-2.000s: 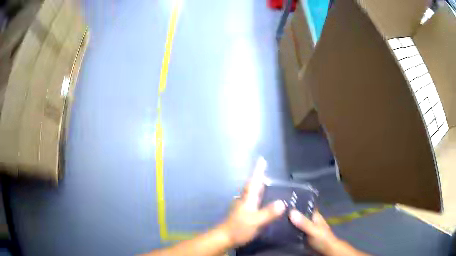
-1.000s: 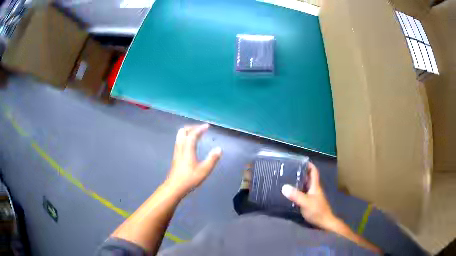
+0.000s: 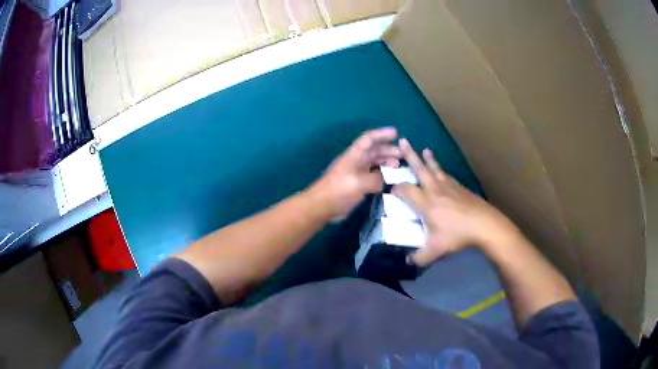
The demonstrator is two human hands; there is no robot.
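Note:
Several product boxes (image 3: 402, 233) with white narrow sides up and black broad faces stand together in a short row at the near edge of the green work surface (image 3: 252, 151). My right hand (image 3: 458, 212) holds the row from the right, its fingers spread over the white sides and its thumb at the near box. My left hand (image 3: 353, 176) is at the far left end of the row, fingers bent and blurred. Whether it grips a box cannot be told. The hands hide part of the row.
Tall brown carton flaps (image 3: 534, 137) rise along the right. A creased cardboard sheet (image 3: 180, 43) lies beyond a white rail (image 3: 238, 70). Metal rollers (image 3: 66, 86) and a dark red curtain (image 3: 25, 94) are at far left. A red object (image 3: 110, 241) is below the surface's left edge.
The view has turned over the green surface. The boxes have gone from black face up to white sides up. My left hand has come from apart to the boxes' far end.

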